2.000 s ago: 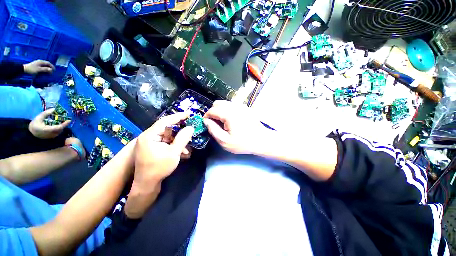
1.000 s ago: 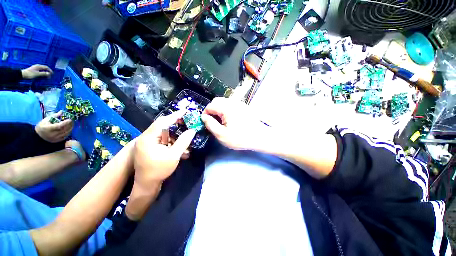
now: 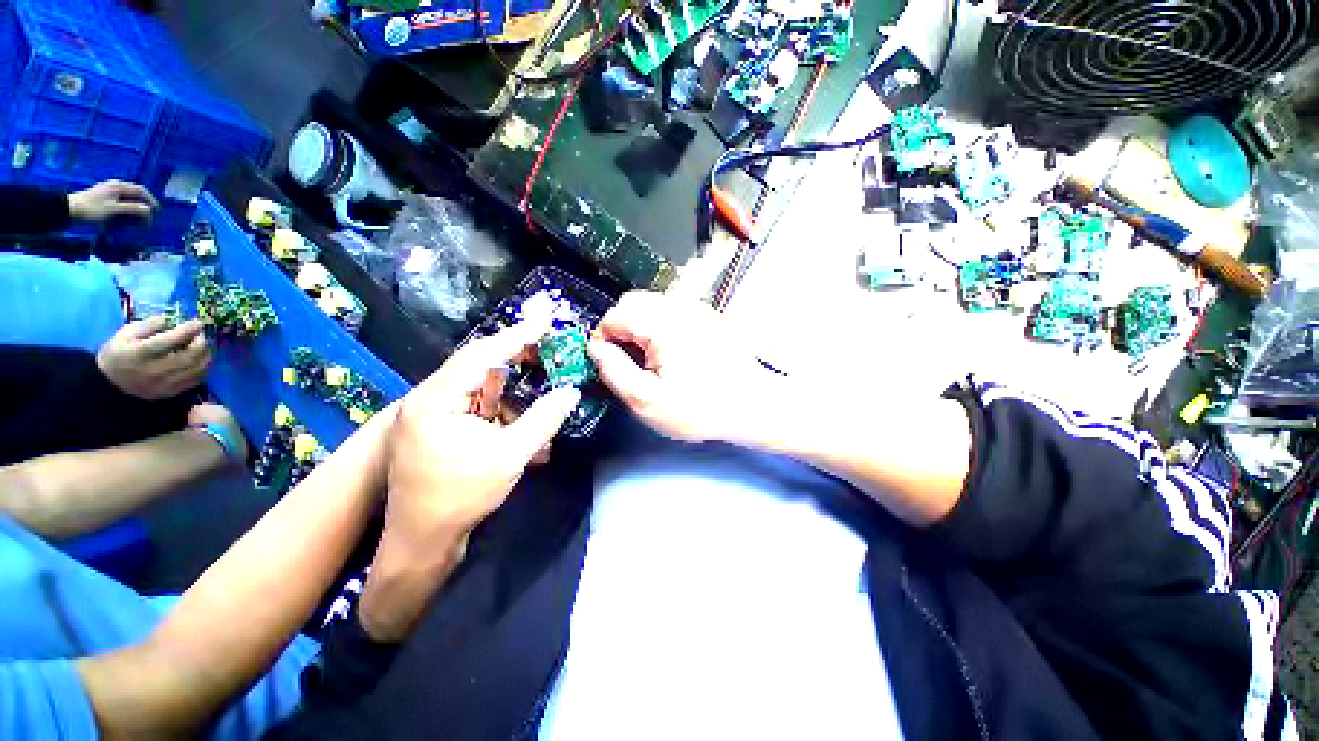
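A small green circuit board [image 3: 566, 356] is held over a dark tray [image 3: 586, 416] near my lap. The tray holds small pale and dark parts. My left hand [image 3: 460, 434] grips the board between thumb and fingers from the left. My right hand [image 3: 658, 362] has its bent fingertips at the board's right edge. Whether the right fingers pinch something small cannot be seen. The tray is partly hidden under my hands.
Green boards [image 3: 1070, 307] lie on the white sheet [image 3: 825, 261], beside a wood-handled tool [image 3: 1230, 268] and a round fan grille [image 3: 1157, 51]. Other people's hands [image 3: 152, 358] work at a blue tray [image 3: 246, 369] on the left. A bottle [image 3: 321, 157] stands behind it.
My hands stay in nearly the same place; the board is turned slightly and the left thumb has shifted. At left, another person's hand has moved slightly over the boards.
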